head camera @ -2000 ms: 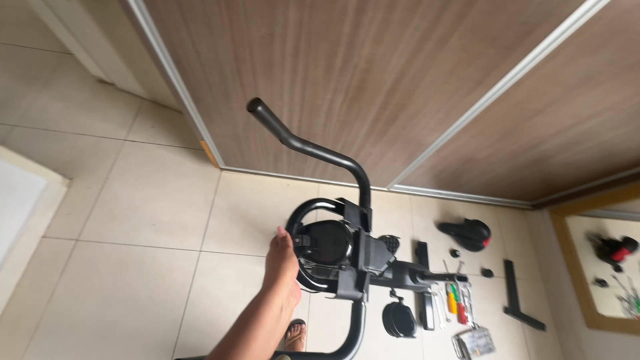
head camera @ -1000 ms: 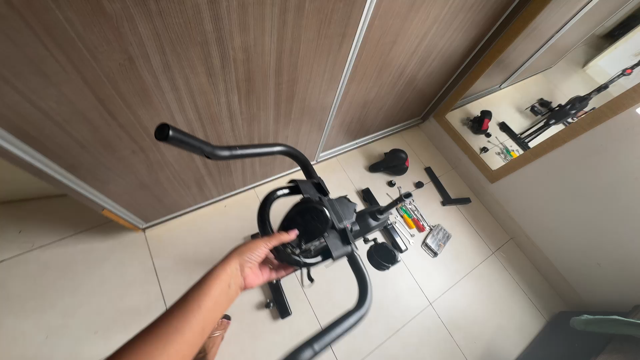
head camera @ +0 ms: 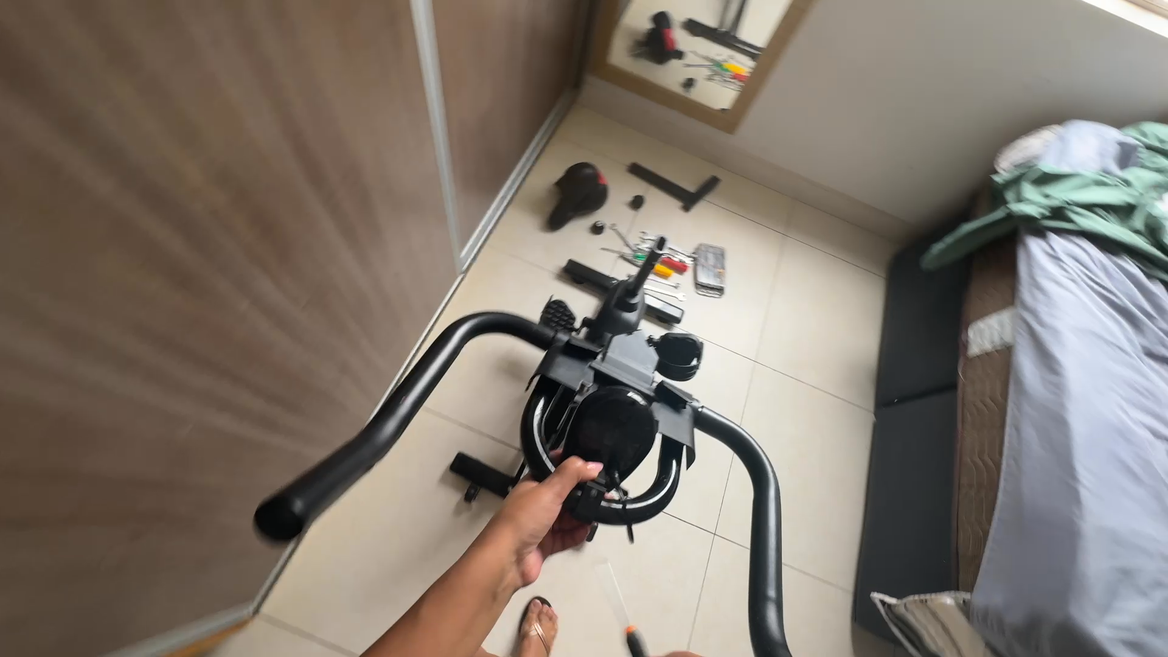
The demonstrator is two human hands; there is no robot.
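Observation:
My left hand (head camera: 547,516) is closed around the looped black tube (head camera: 630,511) at the front of an exercise bike, its thumb against the round black console (head camera: 610,427). A curved black handlebar (head camera: 401,411) spreads to both sides. At the bottom edge, a screwdriver (head camera: 633,637) with a black and orange handle points up toward the loop, slightly blurred. A sliver of my right hand (head camera: 680,654) shows beside its handle; most of that hand is hidden below the frame. The bike's pedals (head camera: 678,356) and seat post (head camera: 650,260) are beyond the console.
On the tiles lie a bike saddle (head camera: 579,193), a black T-shaped bracket (head camera: 675,187), wrenches and screwdrivers (head camera: 666,265), and a tool case (head camera: 710,269). Wood-look sliding doors (head camera: 228,228) stand left, a bed (head camera: 1068,365) right. My sandaled foot (head camera: 538,628) is below.
The view has swung right, bringing the bed in. My left hand stays by the console and loop. The screwdriver has come into view at the bottom.

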